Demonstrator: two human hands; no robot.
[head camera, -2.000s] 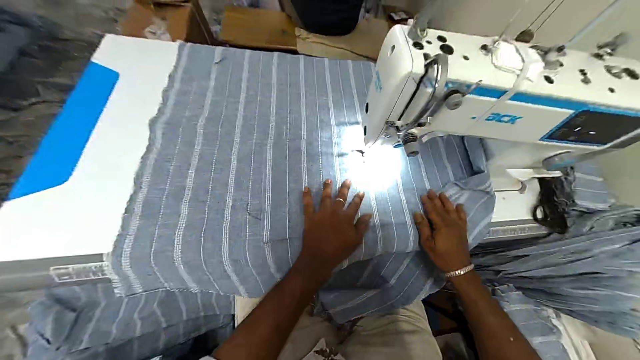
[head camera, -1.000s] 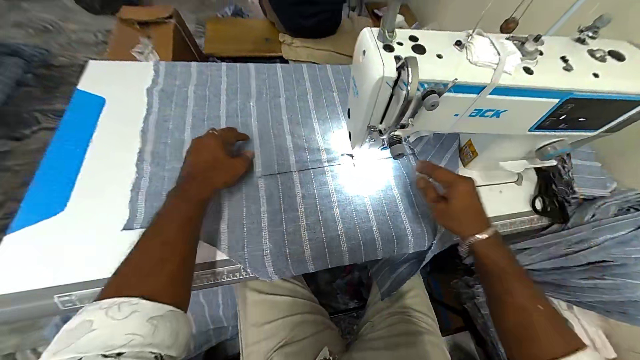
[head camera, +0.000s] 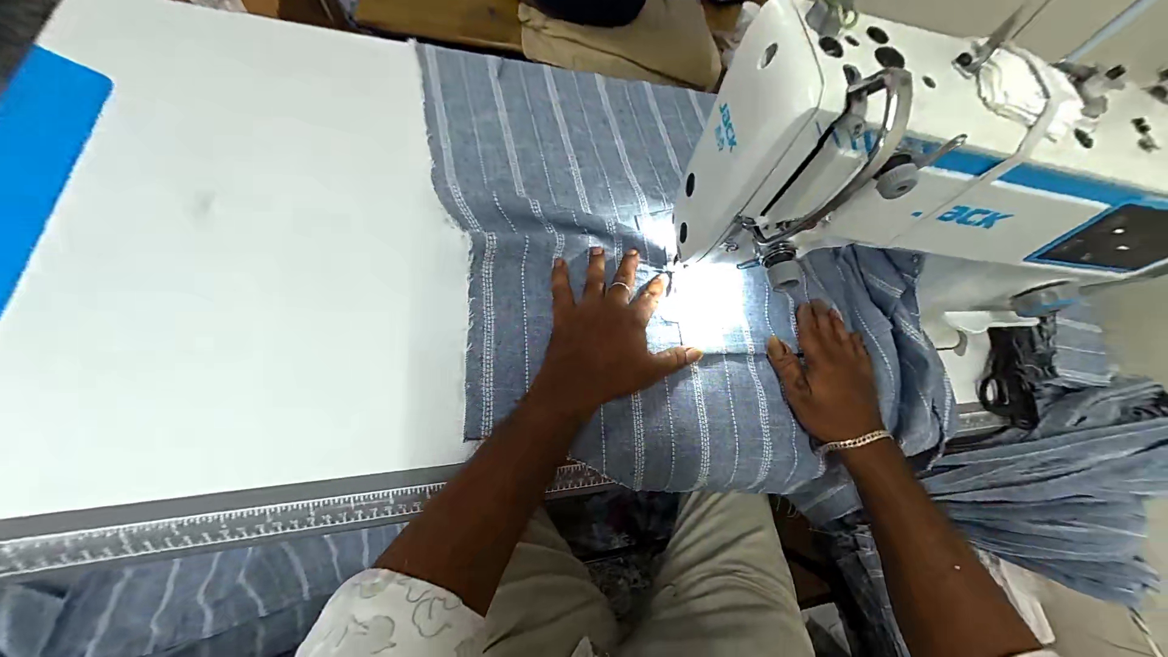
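Grey-blue striped fabric lies under the head of a white Jack sewing machine, whose lamp throws a bright glare near the needle. My left hand rests flat on the fabric with its fingers spread, just left of the needle area. To the right of the glare, my right hand presses on the cloth with its palm down, beside bunched folds. A crosswise fold or seam runs between the two thumbs. The glare and the machine head hide the needle tip and the presser foot.
A white tabletop with a blue patch extends left. A measuring tape strip runs along its front edge. More striped fabric is heaped at the right, near black scissors handles. A control panel is on the machine.
The fabric has shifted rightward, exposing more tabletop. Since one second ago, my left hand has come down beside the needle area, and my right hand has moved from near the presser foot onto the cloth.
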